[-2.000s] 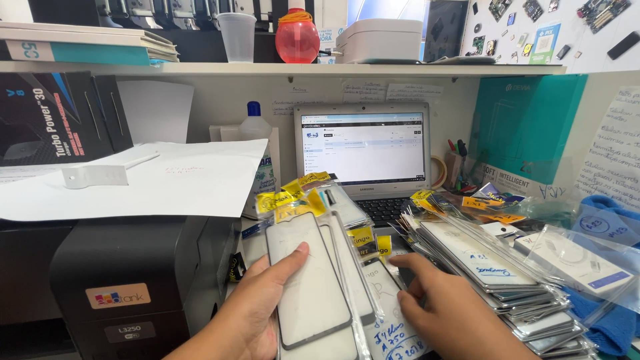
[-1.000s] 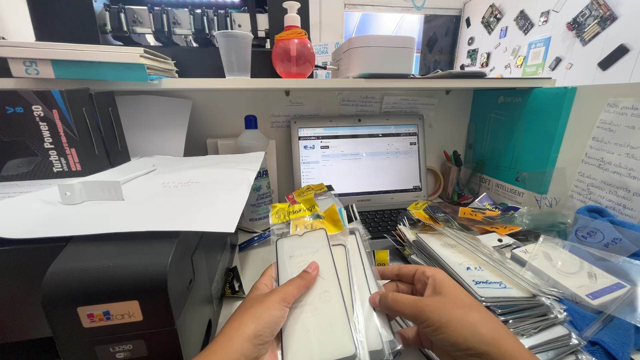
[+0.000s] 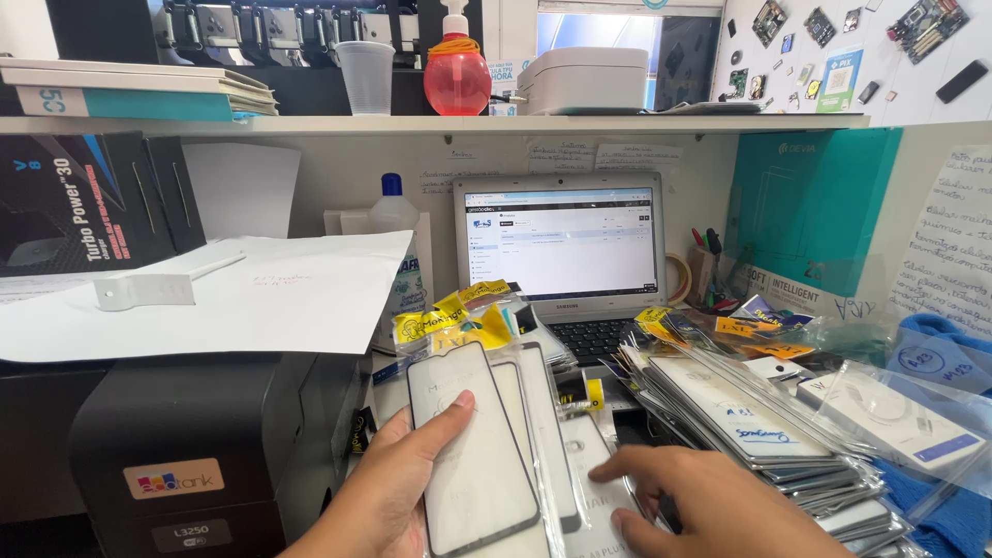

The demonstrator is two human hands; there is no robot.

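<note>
My left hand (image 3: pixel 399 473) grips several phone screen protectors in clear packets, its thumb lying on the front one (image 3: pixel 473 465), which has a black border. Yellow header tags (image 3: pixel 449 318) top these packets. Just right of them, my right hand (image 3: pixel 690 496) has its fingers apart over another packaged screen protector (image 3: pixel 593 465); whether the fingertips touch it I cannot tell. Beyond my right hand lies a thick stack of packaged screen protectors (image 3: pixel 744 411), the top one bearing blue handwriting. An open Samsung laptop (image 3: pixel 558 306) stands behind the packets, its keyboard partly covered.
A black printer (image 3: pixel 186 418) with white paper (image 3: pixel 325 310) on top stands at left. A bottle with a blue cap (image 3: pixel 393 209) is behind the packets. At right are a white box (image 3: pixel 891 418), blue cloth (image 3: pixel 938 333) and a teal box (image 3: pixel 814 209). A shelf (image 3: pixel 434 125) spans above.
My right hand has come off the edge of the held packets, where it was one second ago, and is now lower and to the right. My left hand still holds the packets.
</note>
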